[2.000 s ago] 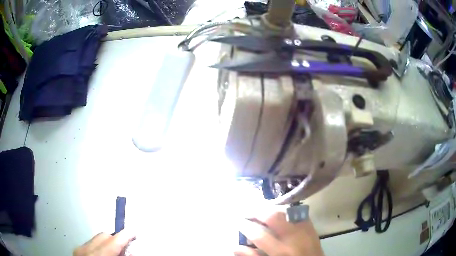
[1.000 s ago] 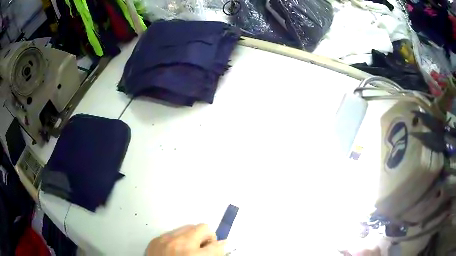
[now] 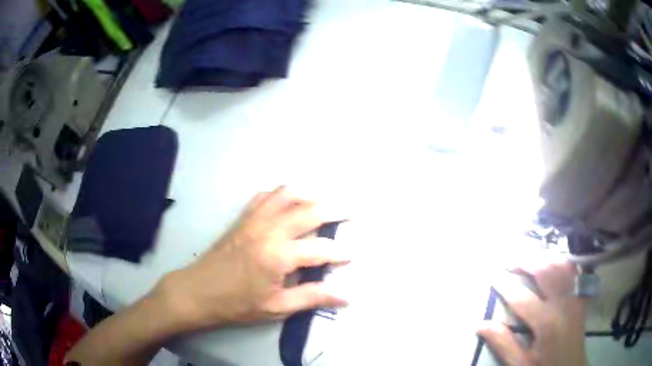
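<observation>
A round-cornered panel [image 3: 294, 336] with a navy border lies on the white table at the bottom centre; its white face is washed out by glare. My left hand [image 3: 275, 261] lies over its left edge, fingers spread and pointing right, with navy showing between them. My right hand [image 3: 540, 314] is at the lower right, just below the needle area [image 3: 554, 232], fingers bent beside a narrow navy strip [image 3: 489, 307]. Glare hides whether the right fingers hold anything.
A stack of navy cut pieces [image 3: 229, 43] lies at the upper left. Round-cornered navy pieces [image 3: 125, 189] lie below it. The cream sewing machine head [image 3: 593, 129] stands at right, with a pale bar [image 3: 465, 71] left of it. Black scissors [image 3: 635, 307] hang at the right edge.
My left hand has come further into view, up and over the panel with fingers spread. My right hand shows more clearly. The view has shifted, so the table's pieces sit higher.
</observation>
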